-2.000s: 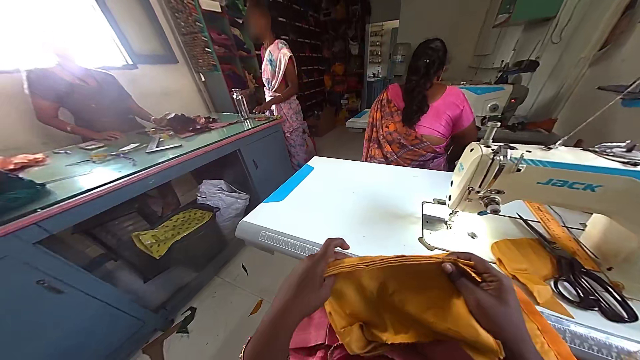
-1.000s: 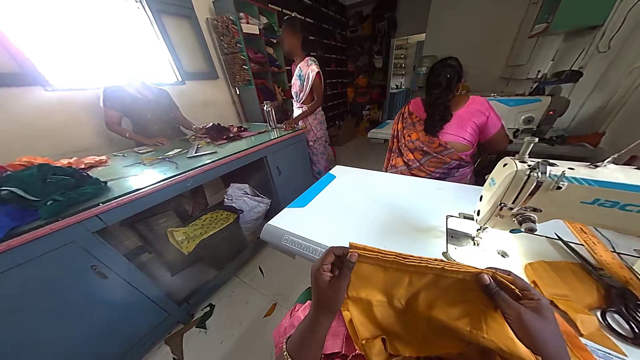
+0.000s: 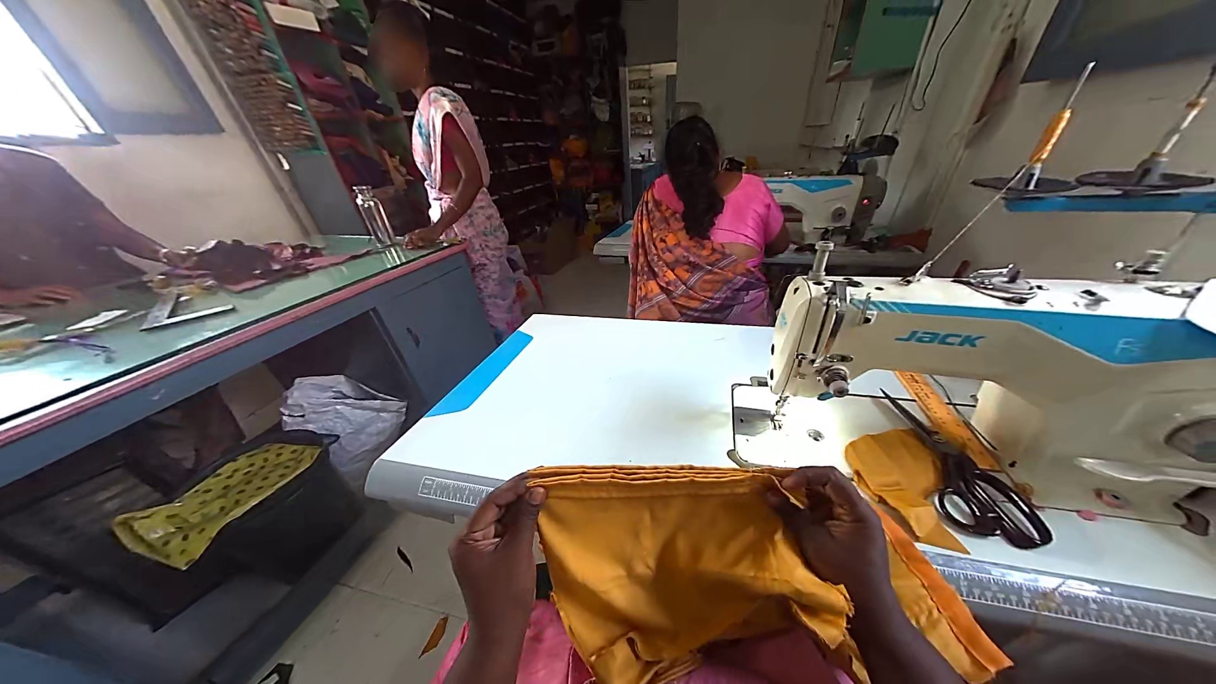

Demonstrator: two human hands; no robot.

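Observation:
A folded mustard-yellow cloth point(image 3: 665, 541) hangs between my two hands at the table's front edge, its layered top edge stretched level. My left hand point(image 3: 499, 546) pinches the left corner between thumb and fingers. At the right corner, my right hand point(image 3: 836, 527) grips the same edge. Just beyond the cloth stands a white Jack sewing machine point(image 3: 950, 332), its needle and presser foot point(image 3: 779, 408) above the metal plate. Part of the cloth's lower side falls toward my lap in loose folds.
Black-handled scissors point(image 3: 988, 499), a yellow cloth scrap point(image 3: 893, 475) and an orange ruler point(image 3: 950, 418) lie right of the needle. A glass-topped counter point(image 3: 237, 328) runs along the left, with one person behind it and another at its far end. A third person sits at a sewing machine ahead.
The cloth's top edge, slanted one second ago, is now about level between my hands. Both hands keep their hold. The view has turned to the right since one second ago.

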